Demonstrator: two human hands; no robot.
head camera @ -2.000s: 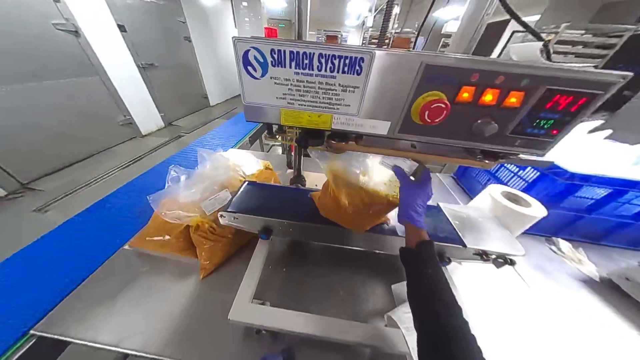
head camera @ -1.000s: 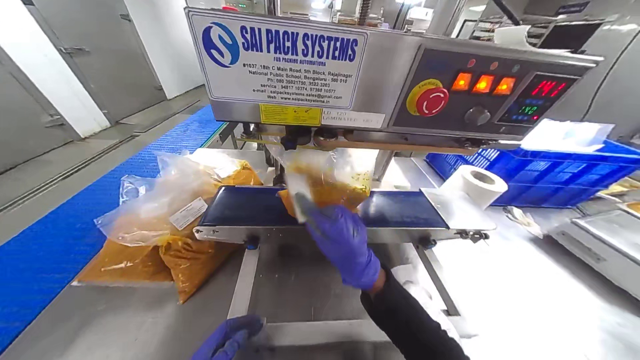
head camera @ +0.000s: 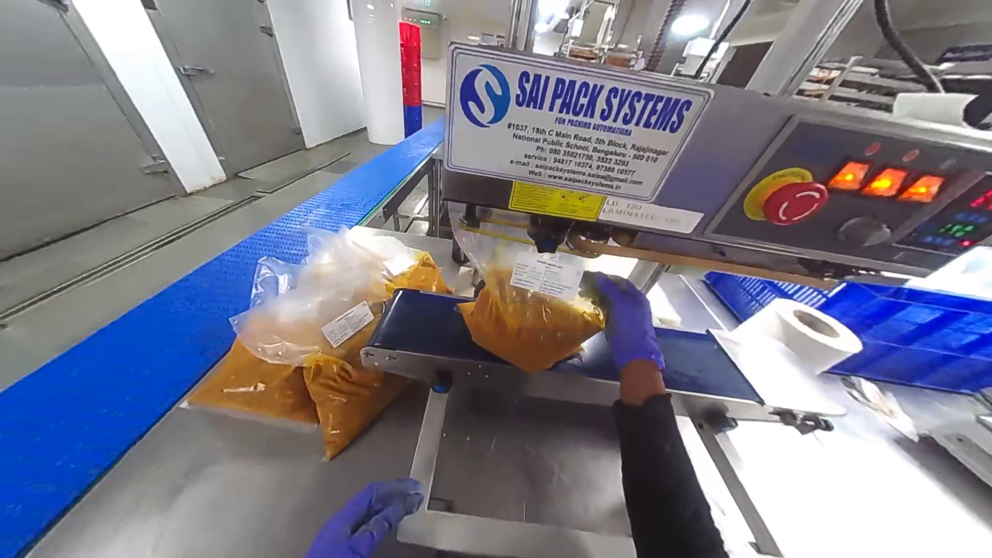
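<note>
A clear plastic bag of orange-brown contents (head camera: 527,329), bearing a white label, stands on the small dark conveyor belt (head camera: 682,360), its top up at the band sealer (head camera: 573,147). My right hand (head camera: 629,322), in a purple glove, is against the bag's right side; whether the hidden fingers grip it cannot be told. My left hand (head camera: 372,515), also gloved, is low by the conveyor's metal frame (head camera: 511,535), holding nothing visible, fingers slightly bent. Several filled bags (head camera: 349,395) lie together on the steel table left of the conveyor.
A long blue modular belt (head camera: 178,310) runs along the left. A roll of white labels or tape (head camera: 806,329) lies at the conveyor's right end, before a blue plastic crate (head camera: 907,333). The sealer's red emergency stop button (head camera: 796,203) and lit switches face me.
The label now faces me on the bag at the sealer. My right hand has gone from the bag's front to its right side. My left hand, absent two seconds ago, is in view low down.
</note>
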